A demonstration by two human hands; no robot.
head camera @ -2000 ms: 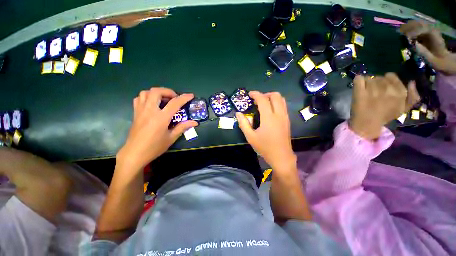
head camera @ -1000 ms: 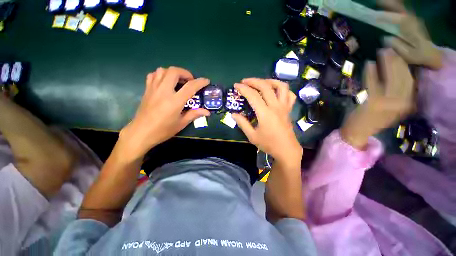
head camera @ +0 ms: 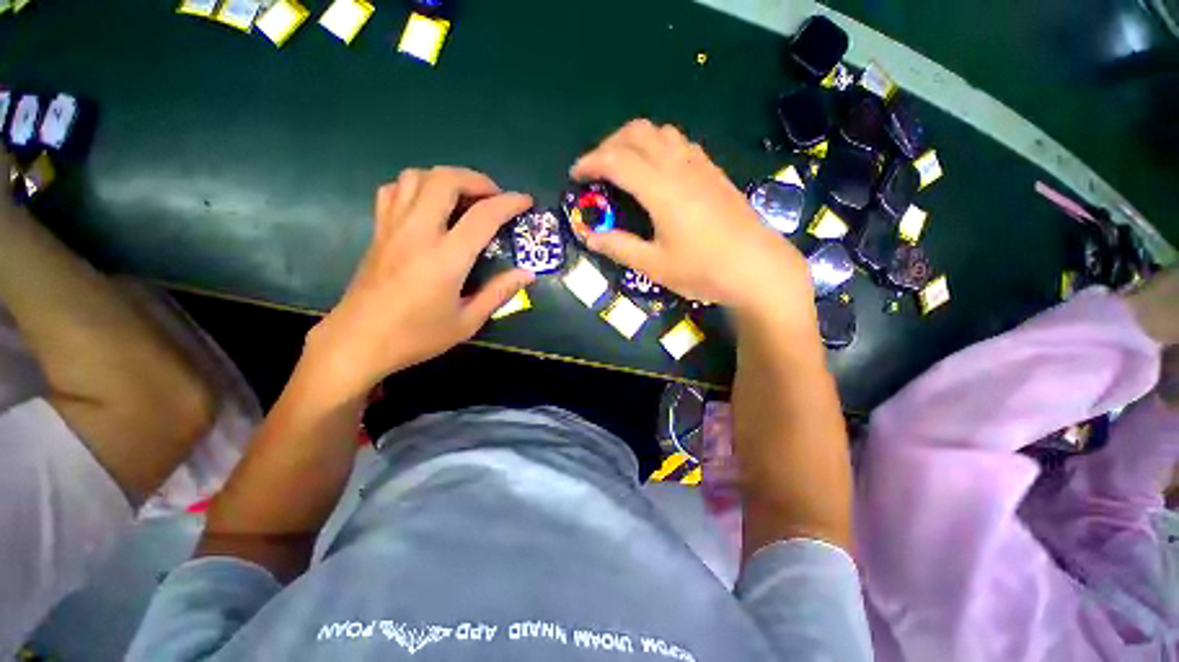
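Observation:
Several smartwatch screen modules lie in a short row on the green mat in front of me. My left hand (head camera: 433, 265) grips the module with a lit watch face (head camera: 537, 242) between thumb and fingers. My right hand (head camera: 672, 213) has thumb and fingers at the upper and lower edges of a module with a coloured ring (head camera: 592, 212). Another lit module (head camera: 639, 279) shows partly below my right hand. White batteries with yellow edges (head camera: 625, 316) hang on the near side of the row. My palms hide other parts of the row.
A jumbled heap of mostly dark modules (head camera: 851, 175) lies at right. Batteries of a finished row (head camera: 347, 18) show at the upper left edge; lit modules (head camera: 57, 120) lie far left. A neighbour's pink sleeve (head camera: 1021, 375) is at right, another person's arm (head camera: 104, 349) at left.
The view has shifted, so the finished row's screens are mostly out of the picture. My right hand has moved up and left onto the coloured-ring module. The right neighbour's hands have left the heap.

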